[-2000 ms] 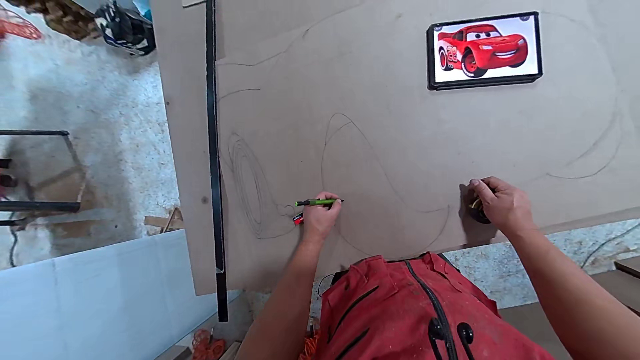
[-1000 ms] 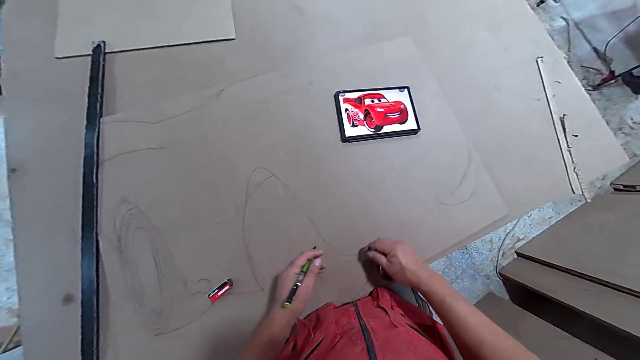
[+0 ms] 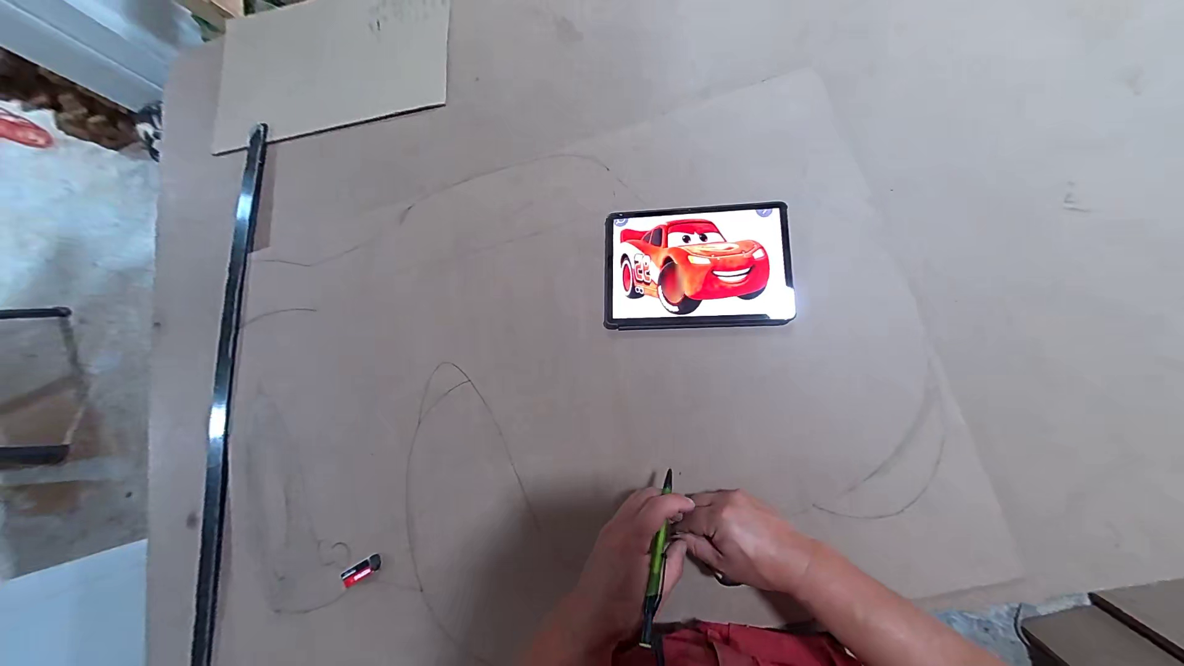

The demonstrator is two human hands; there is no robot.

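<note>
My left hand [image 3: 638, 546] holds a green and black pen or mechanical pencil [image 3: 659, 555], its dark tip pointing up the board. Against it, the fingers of my right hand [image 3: 740, 546] are bent close over the board; a small dark edge shows under the palm, and what it is cannot be told. Both hands rest low on a large brown sheet [image 3: 592, 388] with faint pencil curves. A tablet [image 3: 700, 265] showing a red cartoon car lies above the hands. A small red and black eraser [image 3: 361, 571] lies at lower left.
A long black metal bar [image 3: 227, 370] lies along the sheet's left side. A smaller board piece [image 3: 333, 74] sits at upper left. A metal frame [image 3: 37, 453] stands on the floor at left. Stacked brown boards [image 3: 1110, 629] are at lower right.
My two hands have come together. The eraser, at my left hand two seconds ago, lies apart from it. Pencil lines inside the left oval look fainter. The view has shifted strongly.
</note>
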